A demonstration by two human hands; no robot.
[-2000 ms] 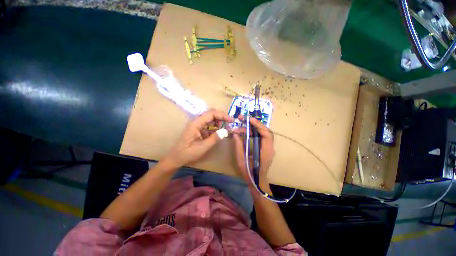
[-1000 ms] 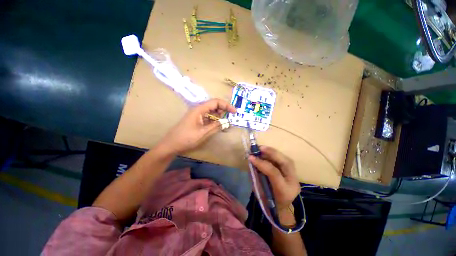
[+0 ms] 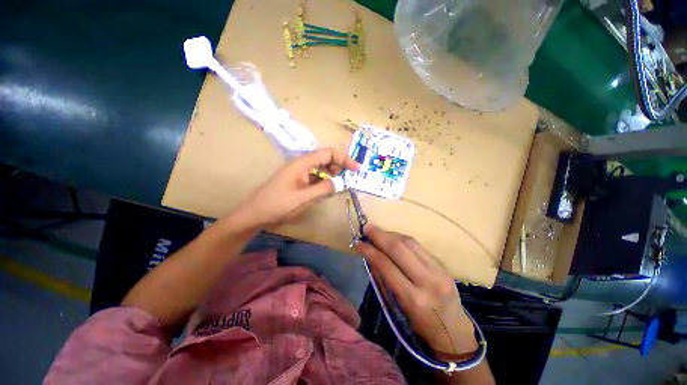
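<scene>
The white square housing (image 3: 401,183) with a blue-green circuit board (image 3: 386,165) lies face up on the tan cardboard. My left hand (image 3: 305,184) is at its left edge, with a brass-coloured lead end (image 3: 321,174) between the fingers and a small white cap at a fingertip. My right hand (image 3: 410,274) holds the soldering iron (image 3: 357,213), its tip at the housing's lower left corner beside my left fingertips. The exact contact is too small to tell. The iron's cord trails over my right wrist.
Green leads with brass ends (image 3: 329,36) lie at the back. A bagged white cable (image 3: 264,113) lies left of the housing. A clear funnel hood (image 3: 471,56) hangs behind. A cardboard tray (image 3: 515,239) and black station (image 3: 619,225) are at right. Dark specks dot the cardboard.
The iron has swung from over the board to the housing's lower left corner, with my right hand now lower and farther right. My left hand stays at the housing's left edge. The view has shifted.
</scene>
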